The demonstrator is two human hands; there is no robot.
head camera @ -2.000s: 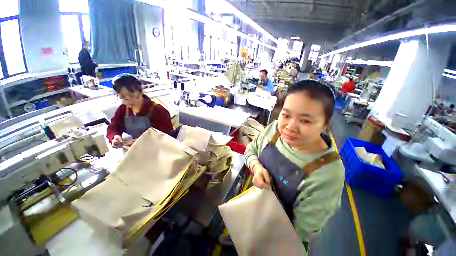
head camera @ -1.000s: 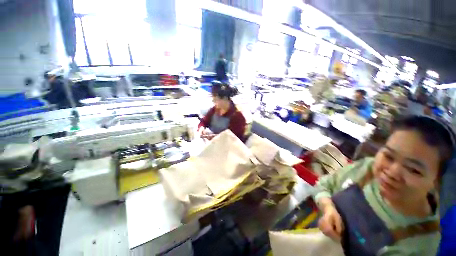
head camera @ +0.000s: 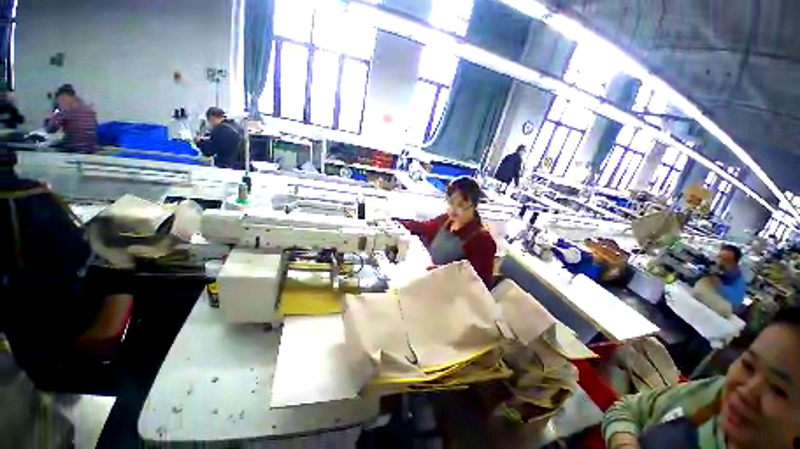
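Neither of my hands is in the picture. A stack of beige bag panels [head camera: 430, 320] with yellow edges lies on the right end of the white machine table [head camera: 206, 373], its edges hanging over the side. A flat white board [head camera: 317, 358] lies left of the stack, partly beside its lower edge. The yellow clamp plate [head camera: 311, 300] shows behind the board, under the pattern sewing machine [head camera: 303, 232]. The machine's boxy white end cover [head camera: 250, 285] stands left of the plate.
A co-worker in dark red [head camera: 474, 241] is behind the stack. Another in green [head camera: 680, 408] is at the lower right edge. More beige pieces [head camera: 535, 368] and a red crate [head camera: 596, 381] lie right of the stack. A dark-clothed person [head camera: 39, 263] is at the left.
The view has swung left, so the stack and machine sit further right. The co-worker in green is now cut off at the right edge, and the panel they held is out of view.
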